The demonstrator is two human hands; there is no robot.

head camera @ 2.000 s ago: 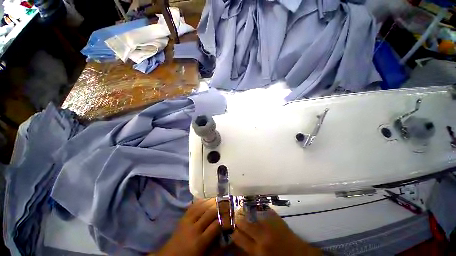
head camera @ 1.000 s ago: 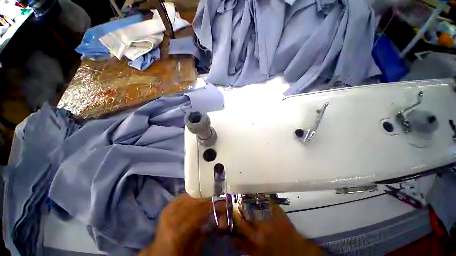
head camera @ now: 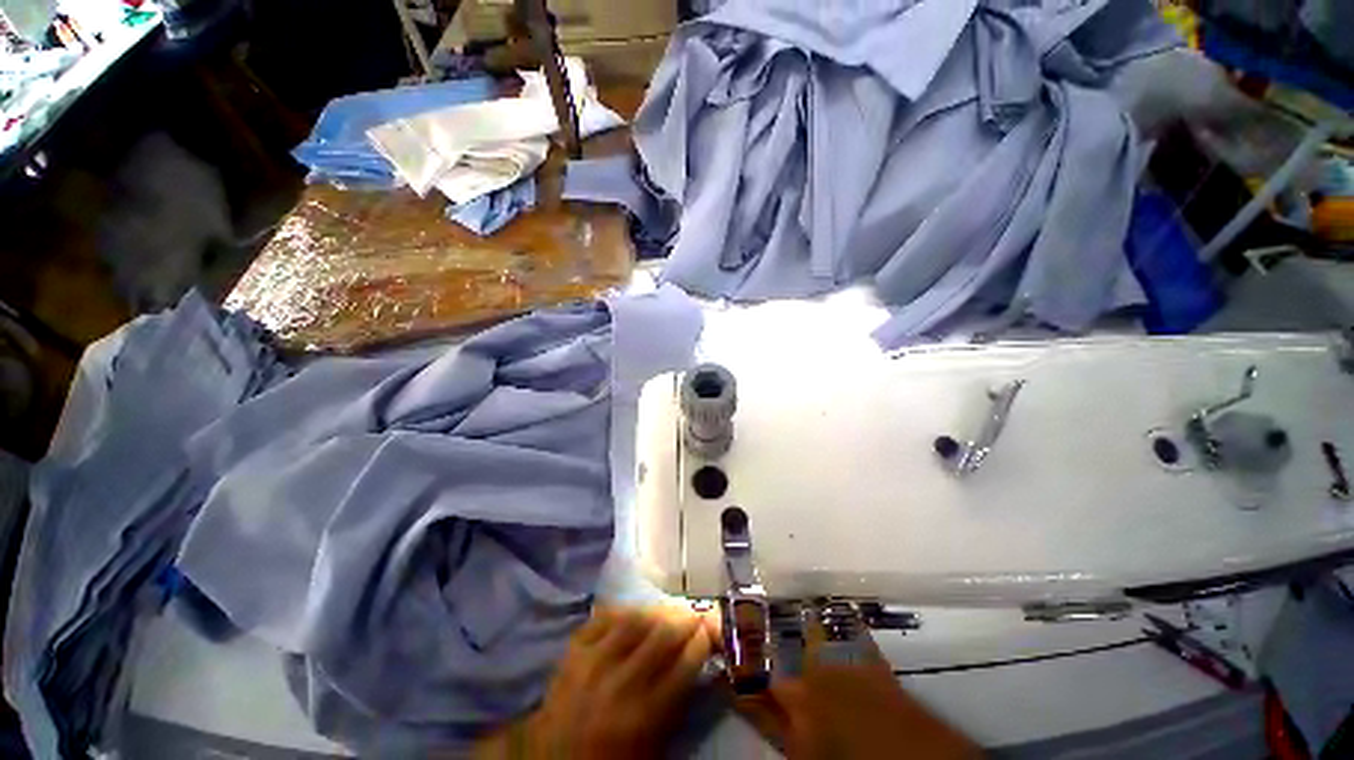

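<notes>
The white sewing machine head (head camera: 891, 475) lies across the right of the view, with its chrome take-up lever guard (head camera: 746, 631) at the front left. Blue-grey cloth (head camera: 401, 520) lies in loose folds left of the machine head. My left hand (head camera: 631, 676) is at the needle area, left of the guard, fingers bent downward. My right hand (head camera: 854, 705) is just right of the guard, below the presser foot parts, and is blurred. The cloth under my fingertips is mostly hidden, so I cannot tell what either hand grips.
A layered blue-grey stack (head camera: 119, 520) is at the far left. A plastic-wrapped brown board (head camera: 446, 260) with folded white cloth (head camera: 468, 149) is behind. A large blue-grey garment heap (head camera: 891, 149) hangs behind the machine. Red-and-dark snips (head camera: 1195, 653) lie at the right.
The whole view has shifted, so the machine and both hands appear farther right. My left hand has changed from a raised, rounded shape to bent fingers beside the guard. The cloth pile looks little changed.
</notes>
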